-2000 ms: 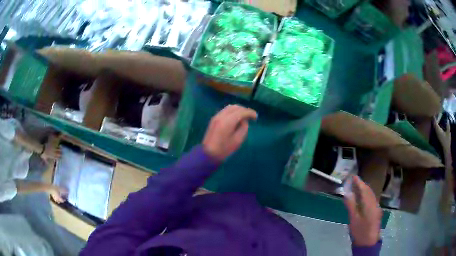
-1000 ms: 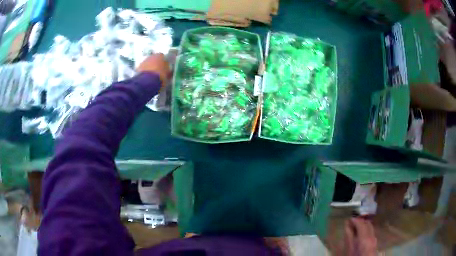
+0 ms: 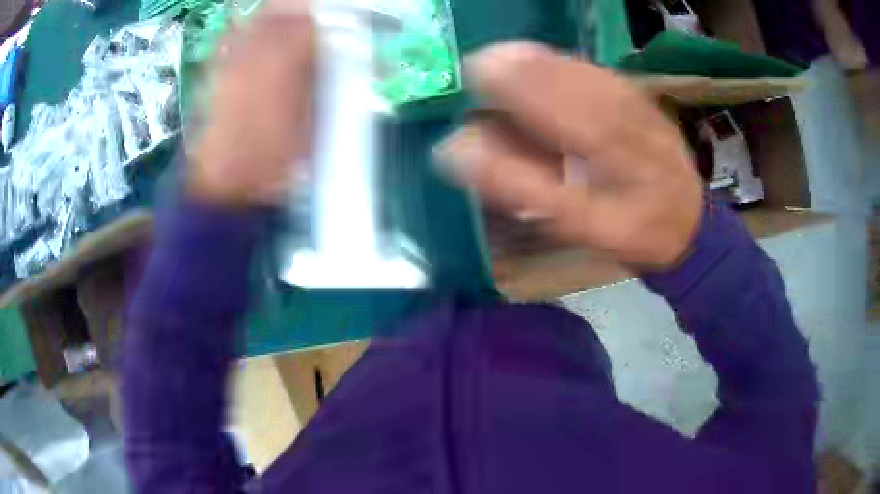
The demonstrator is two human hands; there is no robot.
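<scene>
My left hand (image 3: 253,121), blurred, is closed around a long white bagged accessory (image 3: 345,174). The accessory hangs upright over the table, its wider end down. My right hand (image 3: 589,154) is to the right of the accessory, apart from it, with thumb and fingers spread. A small pale spot shows between its fingers, but I cannot tell whether it holds anything. The green accessory packets (image 3: 415,58) lie in bins behind the accessory, partly hidden by my left hand.
A pile of bagged white accessories (image 3: 87,145) lies at the left. An open retail box with a main unit (image 3: 730,159) stands at the right. Another open box (image 3: 58,328) is at the lower left. A brown carton (image 3: 275,396) is below the table edge. A person's hand (image 3: 839,34) shows at upper right.
My left hand has come back from the white pile to the middle, now with a white accessory. My right hand has risen from the lower right. The view has turned and shifted.
</scene>
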